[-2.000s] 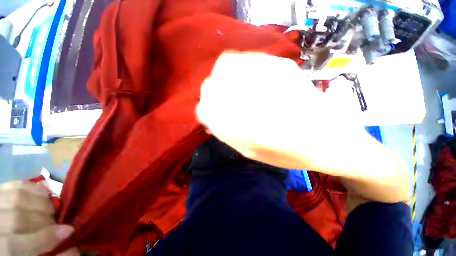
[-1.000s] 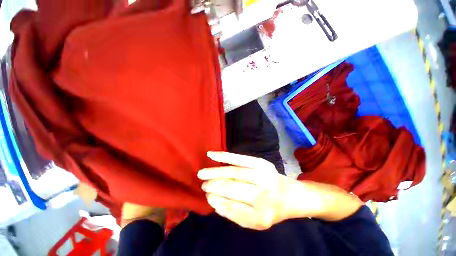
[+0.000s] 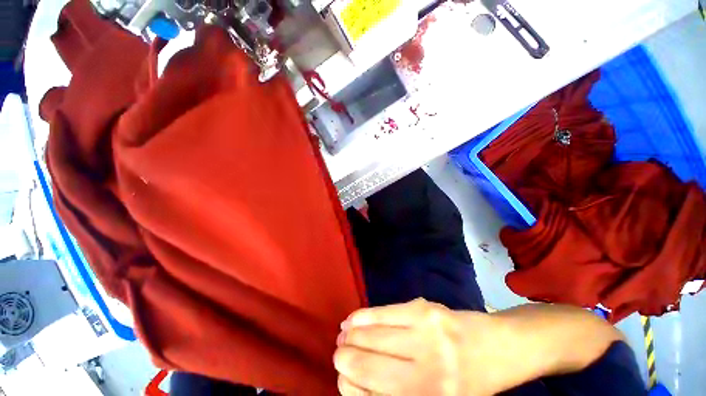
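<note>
The red garment (image 3: 232,193) lies over the left part of the white table and hangs down toward my lap. Its long right edge runs straight from the presser foot area (image 3: 267,66) down to my right hand (image 3: 418,348). My right hand is closed on that edge at the bottom centre. My left hand is not visible. The machine's metal parts stand at the top, by the garment's upper end. Thin red trimmed strips (image 3: 329,97) lie just right of the foot.
A blue plastic bin (image 3: 642,100) stands below the table at the right, with red garments (image 3: 596,224) in and over it. A ruler strip (image 3: 379,178) runs along the table's front edge. A black slotted bracket (image 3: 522,29) and red crumbs lie on the table. A grey box with a fan (image 3: 15,309) is at left.
The garment's upper end now shows at the machine's foot. My right hand has moved lower and right in view and closed on the edge. The left forearm, partly seen before, is out of sight.
</note>
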